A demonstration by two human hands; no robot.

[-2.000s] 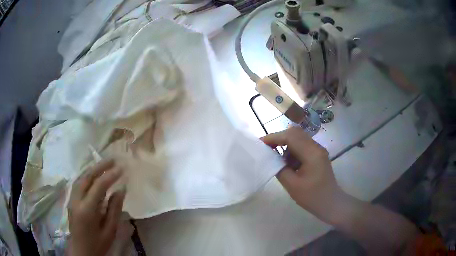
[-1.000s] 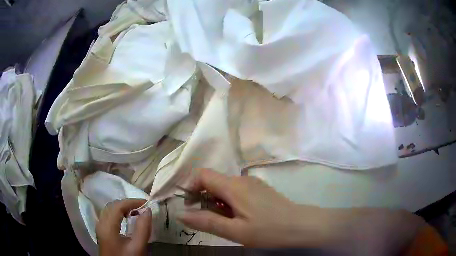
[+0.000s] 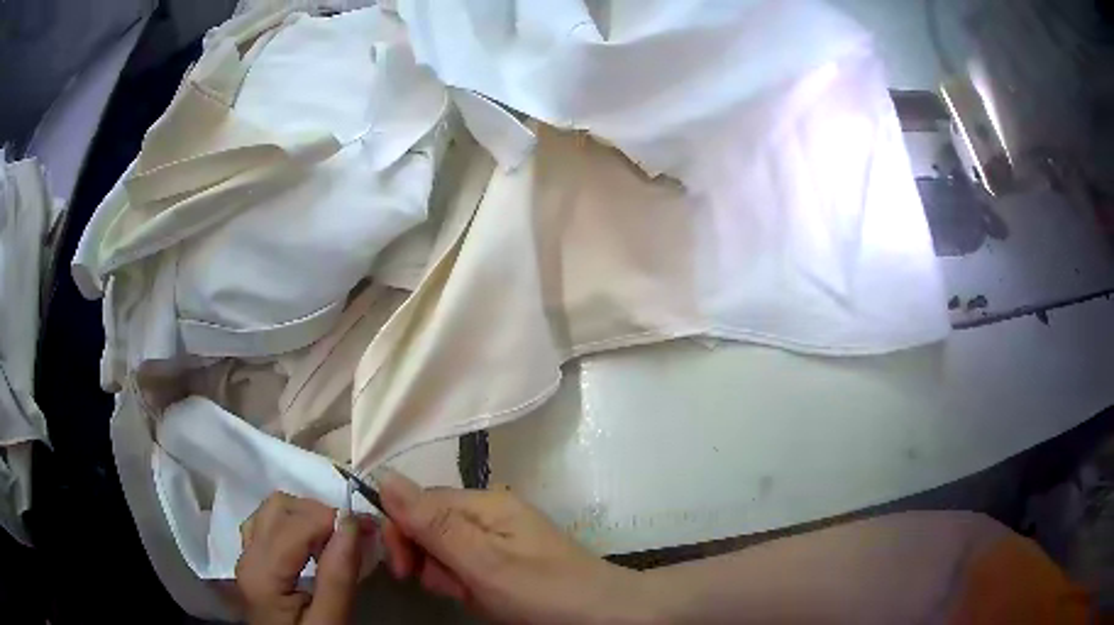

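Observation:
A white and cream garment piece (image 3: 464,354) lies spread across the table, its hemmed edge running from the right down to my hands at the lower left. My left hand (image 3: 299,556) pinches the edge of the cloth near the table's front. My right hand (image 3: 470,543) is shut on dark thread snips (image 3: 358,485), their pointed blades at the cloth edge just above my left fingertips. The snips' handles are mostly hidden in my right hand.
The pale machine table (image 3: 684,452) shows below the hem, with faint scale marks along its front edge. Bright metal parts of the machine bed (image 3: 977,134) are at the upper right. More white cloth (image 3: 22,305) hangs at the far left, beyond a dark gap.
The view has turned from the machine to the cloth. My right hand has let go of the cloth's right side and now holds the snips, moved left against my left hand.

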